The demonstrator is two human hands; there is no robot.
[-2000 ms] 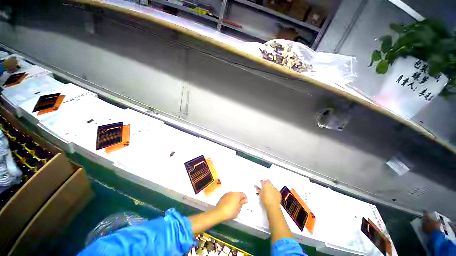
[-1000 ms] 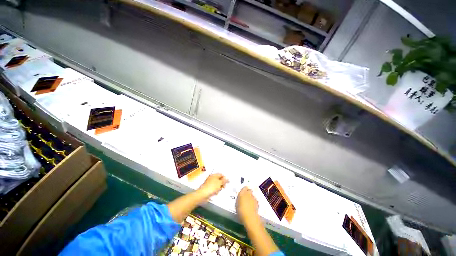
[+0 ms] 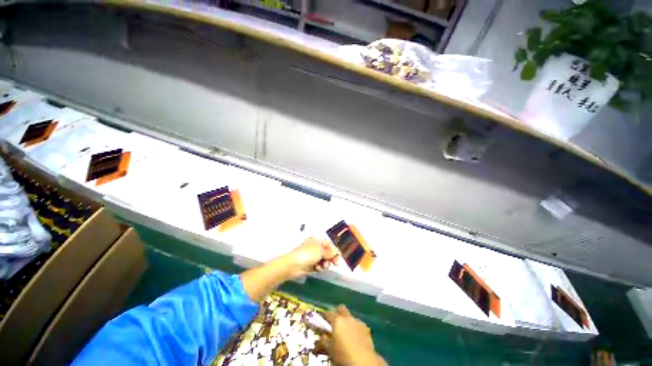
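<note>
A row of flat white boxes crosses the view, each with a dark and orange panel. My left hand is at the front edge of a box, just left of one panel, with thumb and fingers pinched together. Whether a piece is between them is too small to tell. My right hand is low over the right part of the yellow-edged tray, fingers among or just above the small white, brown and gold pieces. Its fingertips are not clear. A tiny dark spot shows on the box top above my left hand.
At left stands a brown carton with black and yellow items and bagged whitish cables. Behind the boxes runs a grey partition; its shelf holds a clear bag of pieces and a potted plant. Green surface lies in front.
My right hand has moved from the box top down to the tray. My left hand stays over the boxes' front edge. The row of boxes sits further right against the partition than one second ago.
</note>
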